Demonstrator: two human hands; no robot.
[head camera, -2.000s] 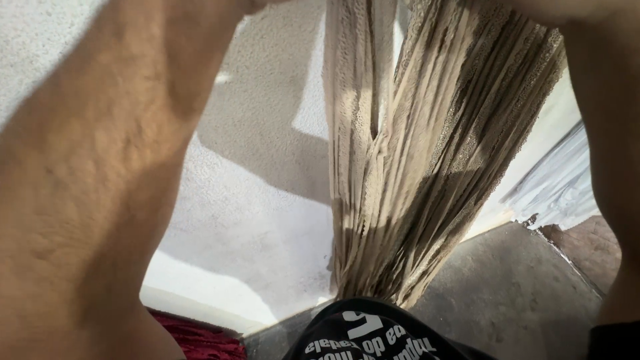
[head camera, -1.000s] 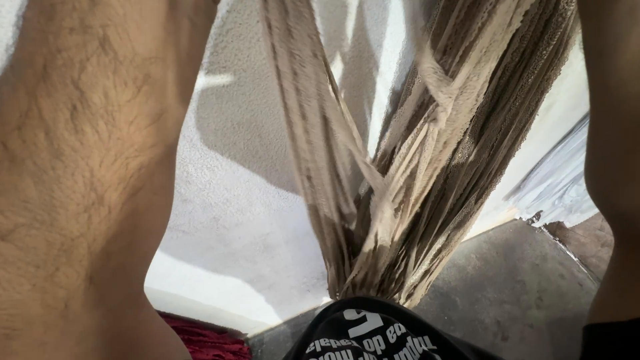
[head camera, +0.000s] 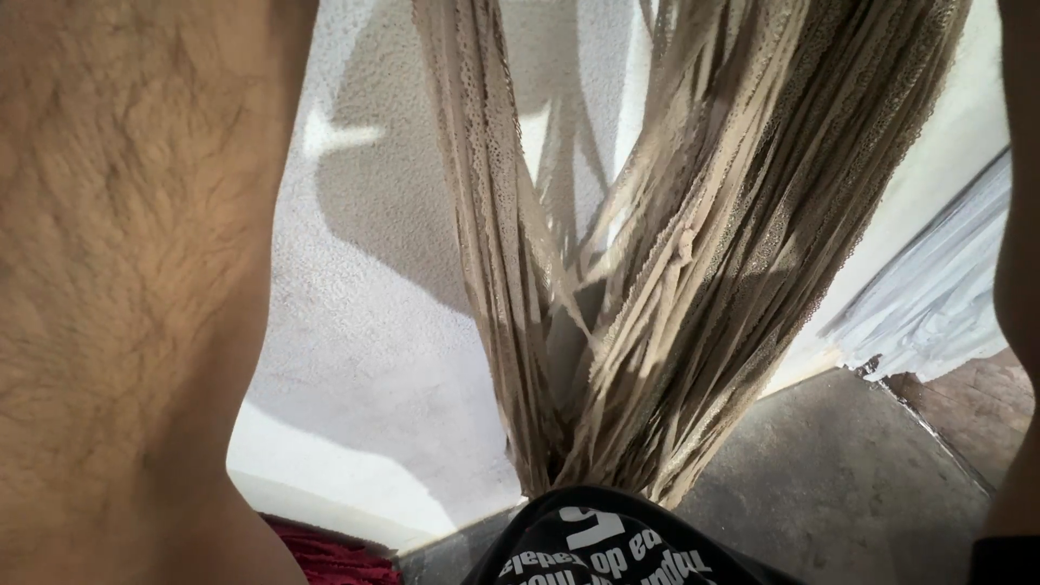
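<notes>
Long beige strands of lace-edged fabric (head camera: 731, 244) hang from above the top edge down to the person's black printed shirt (head camera: 601, 536). They part into a narrow bundle (head camera: 479, 179) on the left and a thicker one on the right, with several thin strands crossing between them. A small knot or fold (head camera: 686, 244) shows on the right bundle. Both my forearms rise along the sides of the view, the left one large and near, the right one only a strip at the edge. My two hands are beyond the top of the frame, so what they hold is hidden.
A white textured wall (head camera: 366, 325) stands behind the strands, with shadows on it. Grey floor (head camera: 829, 463) lies at the lower right. Pale bluish-white fabric (head camera: 934, 301) hangs at the right, above brownish floor. Dark red fabric (head camera: 337, 556) lies at the lower left.
The strands, gathered closer together two seconds ago, have parted into two bundles with a gap between them. The left bundle's upper part has moved left.
</notes>
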